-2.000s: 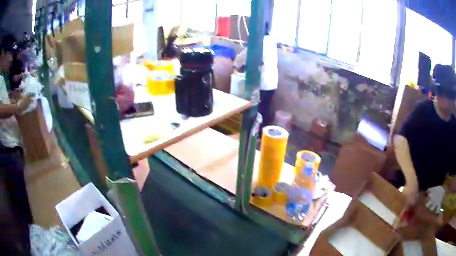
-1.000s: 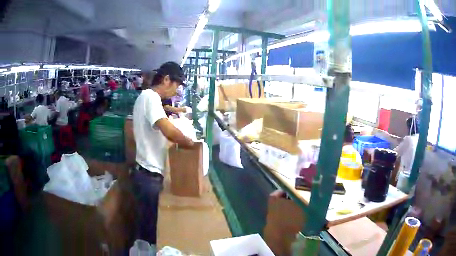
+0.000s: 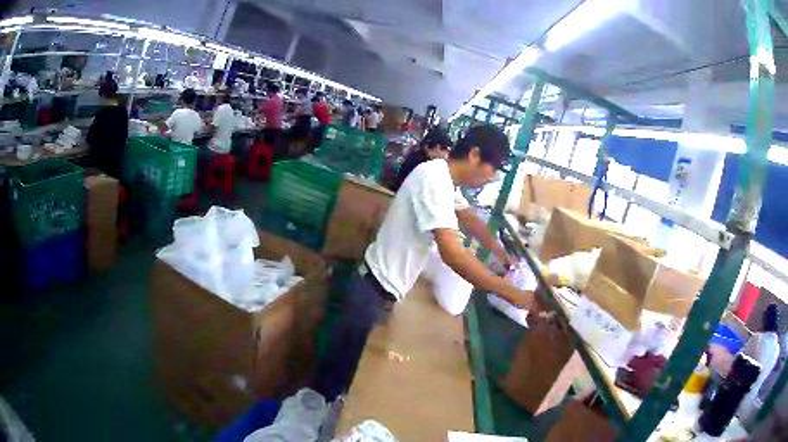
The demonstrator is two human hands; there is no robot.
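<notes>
Neither of my hands is in view. Nearest in front of me is the cardboard-covered ledge [image 3: 406, 373]. A clear plastic bag heap [image 3: 298, 418] lies at its near left end, cut by the bottom edge. A small crumpled clear bag [image 3: 370, 432] and the edge of a white box [image 3: 484, 437] also show at the bottom. Beyond, a person in a white shirt [image 3: 415, 220] leans over the green-framed conveyor with a hand at the top of a brown carton [image 3: 543, 363]. A white bag [image 3: 449, 280] stands on the ledge beside this person.
A large carton of white bags [image 3: 251, 332] stands on the floor at left. Green crates [image 3: 302, 192] and workers are behind. A green post [image 3: 713, 285] rises at right, by a shelf with cartons [image 3: 618, 272] and a black jar [image 3: 728, 395].
My view has swung left, away from the tape rolls. The person in white has turned from the carton on the ledge and now reaches over the conveyor to a carton there.
</notes>
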